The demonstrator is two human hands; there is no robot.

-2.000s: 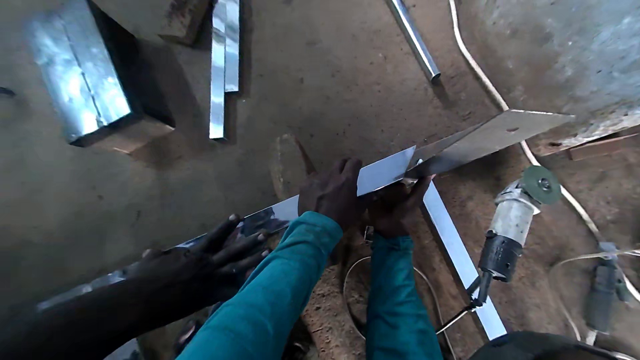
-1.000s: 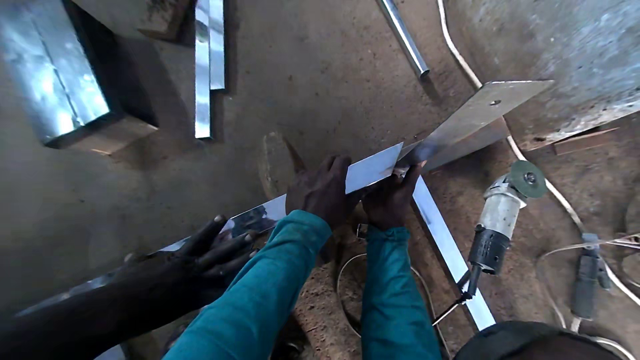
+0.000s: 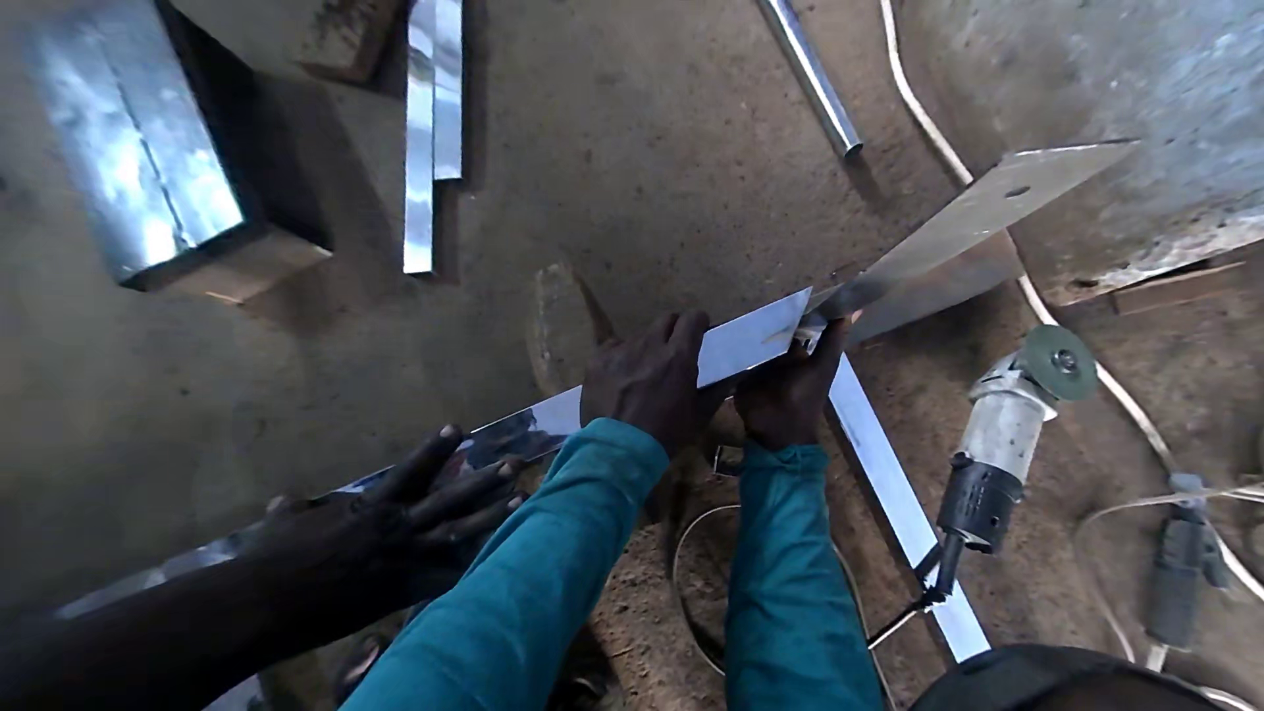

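Note:
My left hand (image 3: pixel 647 380), in a teal sleeve, is closed over a long shiny metal strip (image 3: pixel 755 341) with an angled cut end. Beside that end, my right hand (image 3: pixel 790 395) grips a metal piece from below; its fingers are partly hidden. The strip's end meets a flat metal plate (image 3: pixel 987 202) with a hole, which slants up to the right. Another person's hand (image 3: pixel 434 504) rests on the strip at the lower left.
An angle grinder (image 3: pixel 997 434) with a green disc lies at right, near a flat metal bar (image 3: pixel 899 494) and a white cable (image 3: pixel 918 109). A metal-clad box (image 3: pixel 148 148), shiny strips (image 3: pixel 420 148) and a metal tube (image 3: pixel 815 79) lie on the floor.

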